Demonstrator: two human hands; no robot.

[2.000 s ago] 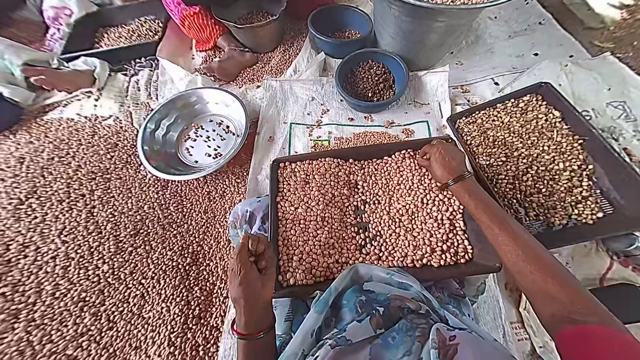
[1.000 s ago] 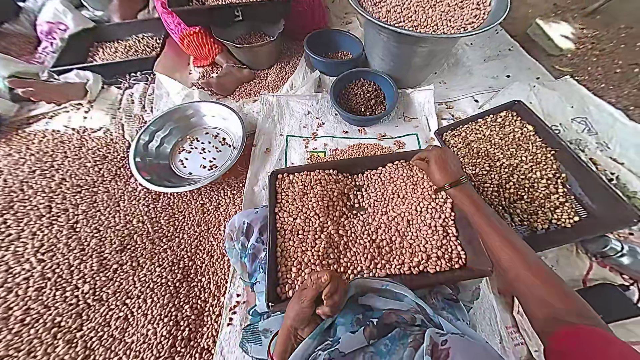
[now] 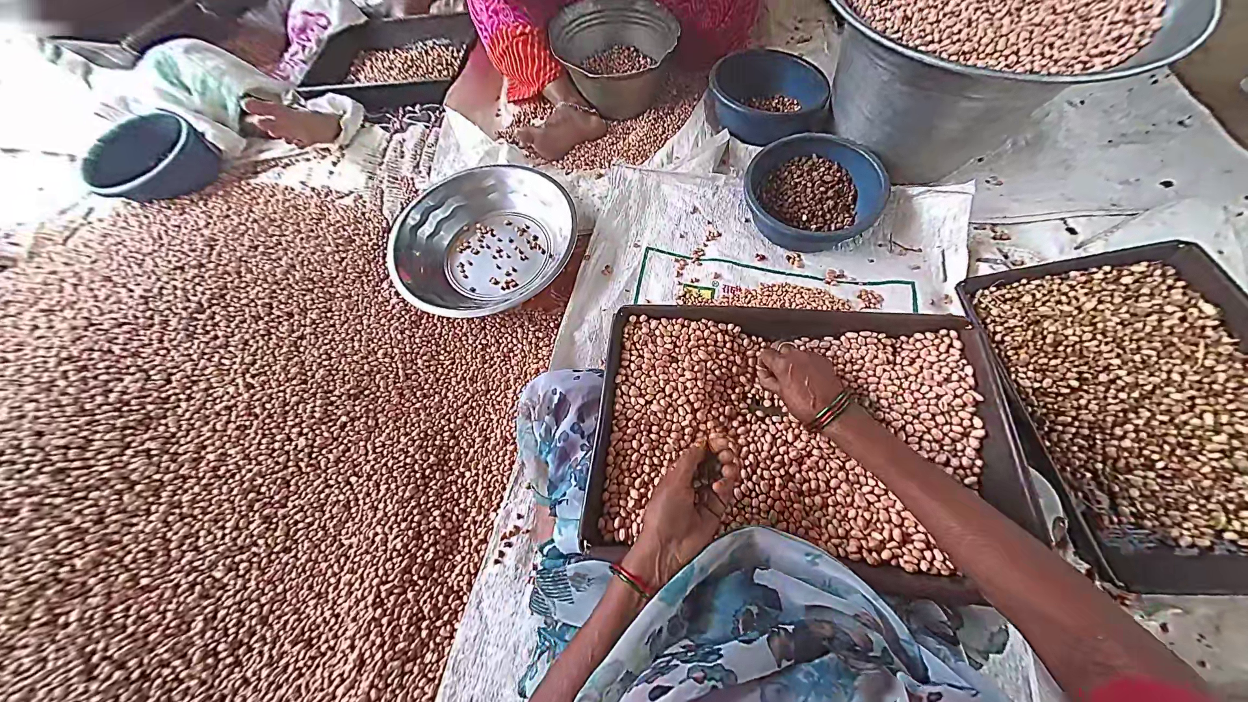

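A dark rectangular tray (image 3: 1004, 458) rests across my lap, filled with pinkish-brown shelled nuts (image 3: 829, 478), probably peanuts. My left hand (image 3: 690, 492) is over the tray's lower left part, fingers curled and thumb near the fingertips; whether a nut is between them I cannot tell. My right hand (image 3: 799, 382) reaches into the nuts near the tray's upper middle, its fingertips bent down among them and partly hidden. Just below it a small dark patch of tray bottom shows.
A large nut heap (image 3: 244, 439) covers the left. Beyond my tray are a steel basin (image 3: 414, 234), blue bowls (image 3: 817, 234) and a big metal tub (image 3: 926, 107). Another tray (image 3: 1194, 575) of paler nuts lies right. A person's foot (image 3: 561, 132) and another person's hand (image 3: 292, 122) show beyond.
My right hand has moved from the tray's far edge into the nuts at the upper middle. My left hand has gone from the near edge to over the nuts. The view has shifted left.
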